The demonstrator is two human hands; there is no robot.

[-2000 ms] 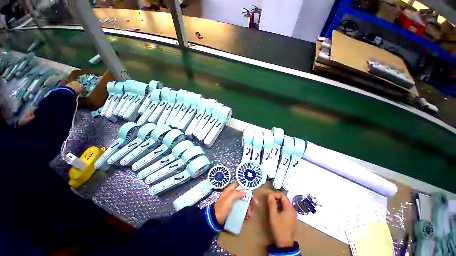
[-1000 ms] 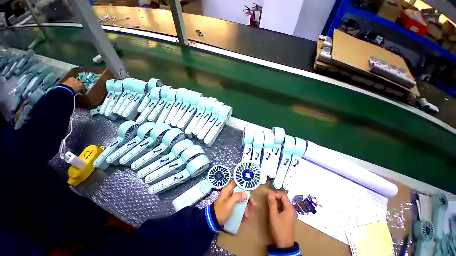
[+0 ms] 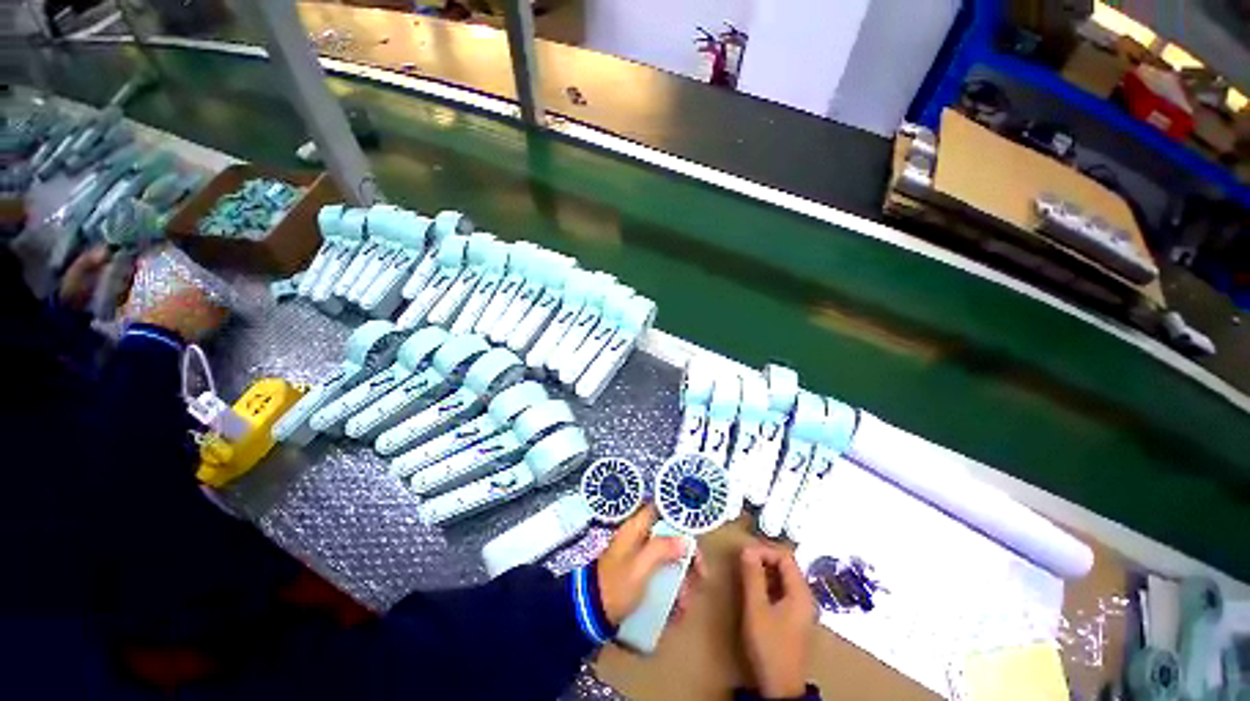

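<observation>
My left hand (image 3: 633, 568) is shut around the handle of a pale mint handheld fan (image 3: 658, 596), its round spoked head (image 3: 694, 493) facing up with a dark centre. My right hand (image 3: 777, 614) is beside it on the right, fingertips together; whether they hold something tiny cannot be told. Another fan (image 3: 537, 531) lies flat just left of the held one. The dark badge pile (image 3: 842, 585) lies on the white paper sheet (image 3: 905, 586), right of my right hand. Brown cardboard (image 3: 716, 655) lies under my hands.
Rows of standing fans (image 3: 473, 301) line the green conveyor belt (image 3: 685, 226). A paper roll (image 3: 973, 496) lies beside it. A yellow power strip (image 3: 251, 431) and a parts box (image 3: 254, 217) are left, near a co-worker's hands and dark sleeves. A yellow notepad (image 3: 1012, 674) and loose fans (image 3: 1182, 637) are right.
The view has shifted slightly, so things sit further right. My hands keep nearly the same pose around the fan. The co-worker's hand has moved from the parts box towards the wearer's side.
</observation>
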